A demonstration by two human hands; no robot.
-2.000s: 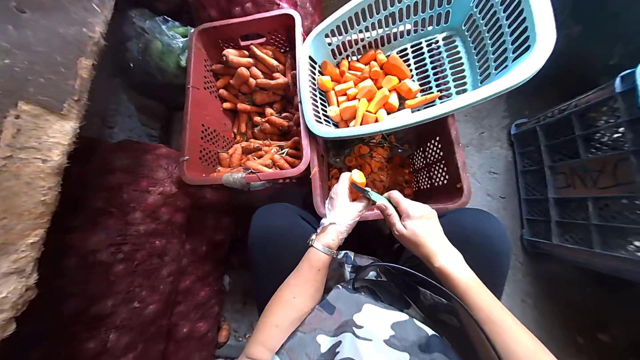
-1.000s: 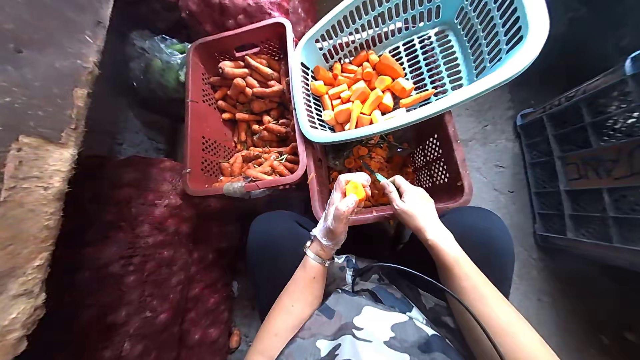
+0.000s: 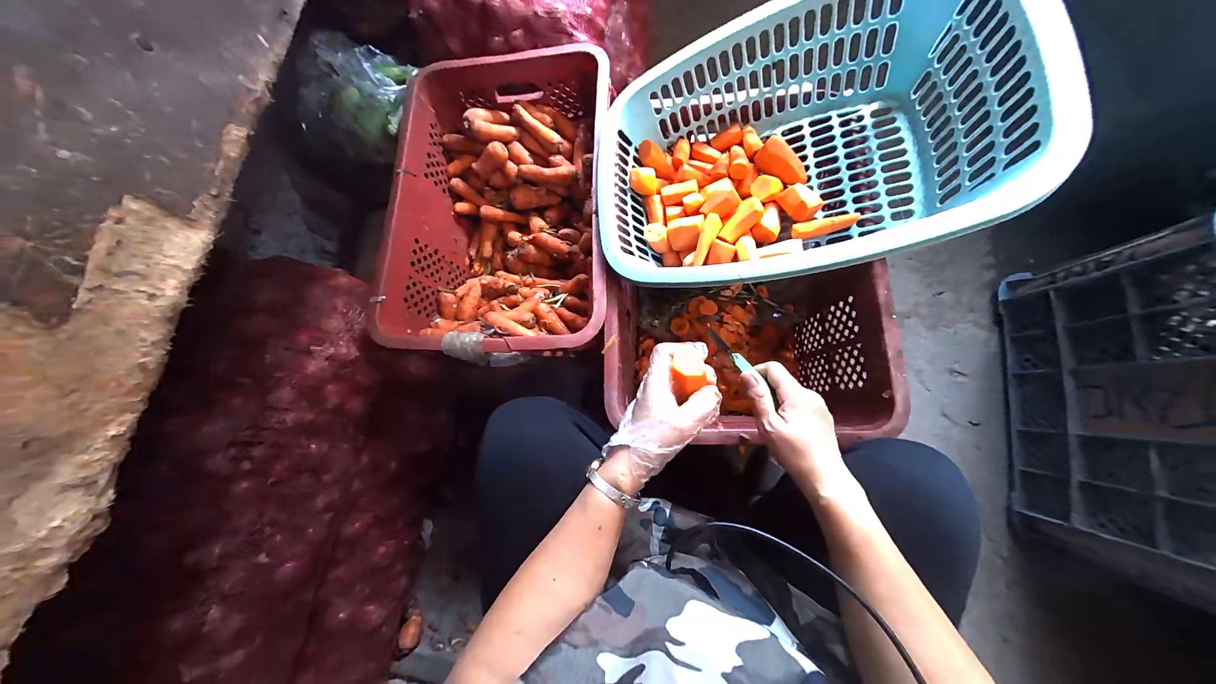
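Note:
My left hand, in a clear plastic glove, grips a peeled carrot piece. My right hand is closed on a small green-handled knife, its dark blade pointing up and left, a little apart from the carrot. Both hands are over the near edge of a red plastic crate that holds carrot peelings and cut ends. Above it, a light blue plastic basket holds peeled carrot pieces. Whole unpeeled carrots fill much of another red crate at the left.
Red mesh sacks lie at the left, beside a worn wooden board. A plastic bag with green produce is behind them. A dark plastic crate stands at the right. One loose carrot is on the floor.
The knife was against the carrot piece two seconds ago; the blade is now apart from it. Both hands stay over the near crate.

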